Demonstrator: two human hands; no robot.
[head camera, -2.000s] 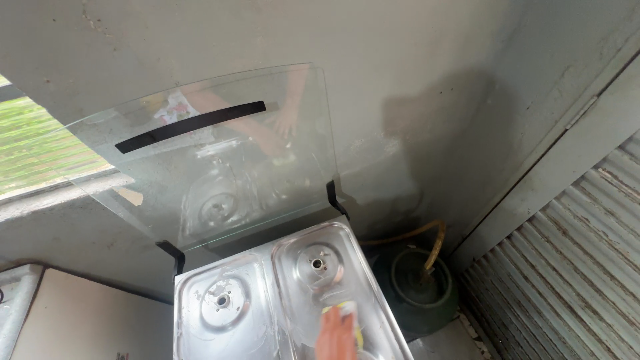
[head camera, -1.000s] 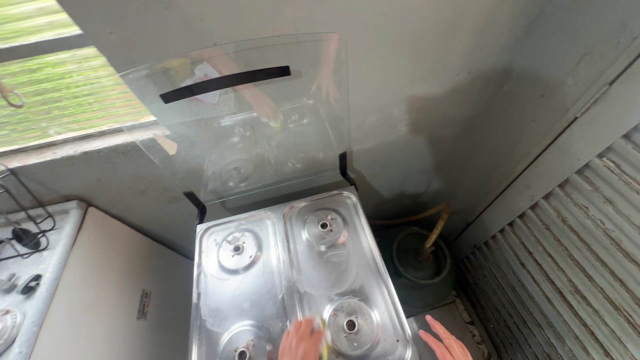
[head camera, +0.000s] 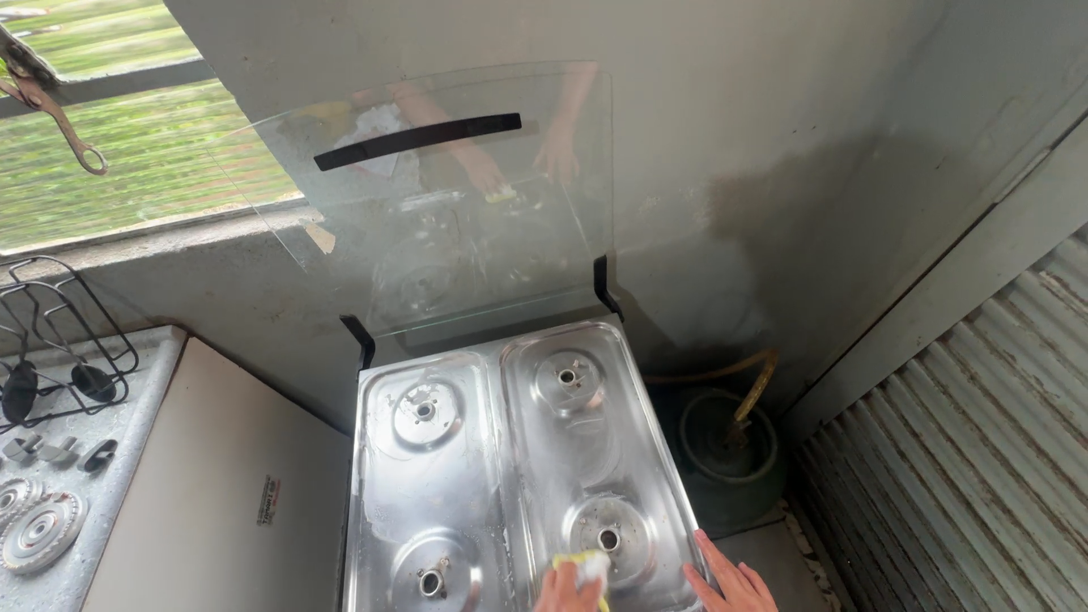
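Observation:
A gas stove's stainless steel cooktop (head camera: 501, 442) has its burner caps and grates off, with bare burner openings showing. Wet streaks and foam lie on the metal. My left hand (head camera: 568, 591) grips a yellow and white sponge (head camera: 592, 568) against the cooktop beside the front right burner opening (head camera: 608, 539). Fingers spread, my right hand (head camera: 729, 582) rests on the cooktop's right edge. Behind stands the raised glass lid (head camera: 510, 238), with a black handle strip (head camera: 416, 142) and reflections of both arms.
On the left, a speckled counter (head camera: 140, 365) holds a black wire rack (head camera: 64, 340), stove knobs (head camera: 58, 450) and burner parts (head camera: 42, 531). A green gas cylinder (head camera: 731, 459) with a yellowish hose (head camera: 756, 382) stands right of the stove, near a corrugated metal panel (head camera: 960, 408).
The hand with the sponge has moved from mid right panel toward the front. My right hand, unseen two seconds ago, has come to the cooktop's right edge. The view has shifted, showing more counter.

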